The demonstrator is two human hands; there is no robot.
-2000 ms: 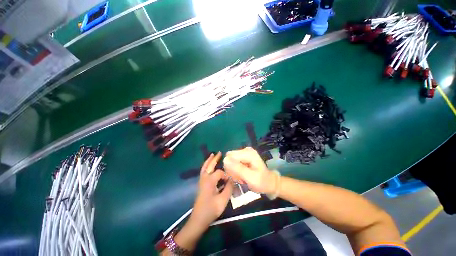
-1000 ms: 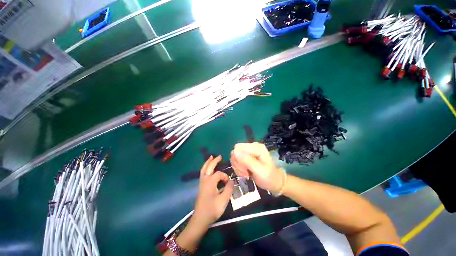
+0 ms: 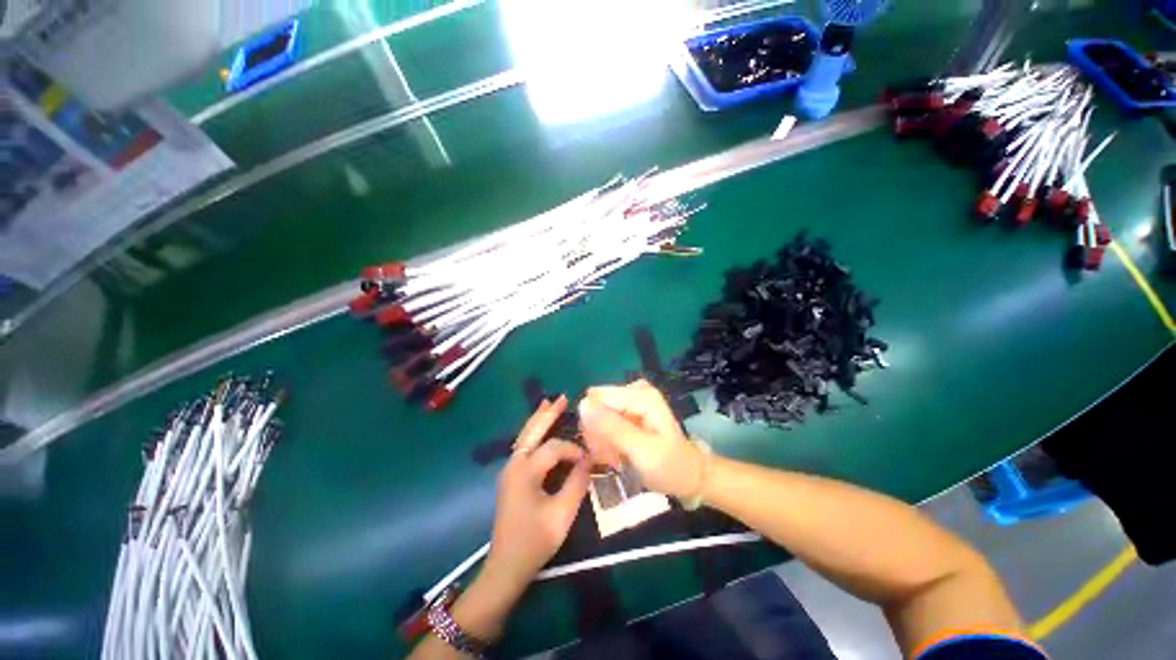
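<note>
A small white and silver fixture (image 3: 629, 513) lies on the green bench, with dark tape strips (image 3: 647, 351) around it. My left hand (image 3: 539, 484) is beside its upper left, thumb and index finger pinched together. My right hand (image 3: 635, 436) is curled over the fixture's top, its fingertips meeting those of my left hand. What the fingertips hold is too small and hidden to tell. A white cable (image 3: 645, 556) lies below the fixture, passing under my left wrist. A heap of black connector housings (image 3: 789, 333) lies to the upper right.
A centre harness pile (image 3: 516, 277) with red ends lies behind my hands. The left harness pile (image 3: 187, 516) is at the far left, another pile (image 3: 1032, 135) at the upper right. A blue parts tray (image 3: 752, 62) and fan (image 3: 827, 71) stand at the back.
My right hand moved off to the right and up a second ago, and is now back against my left fingertips. My left hand stays at the fixture. The camera view has shifted slightly.
</note>
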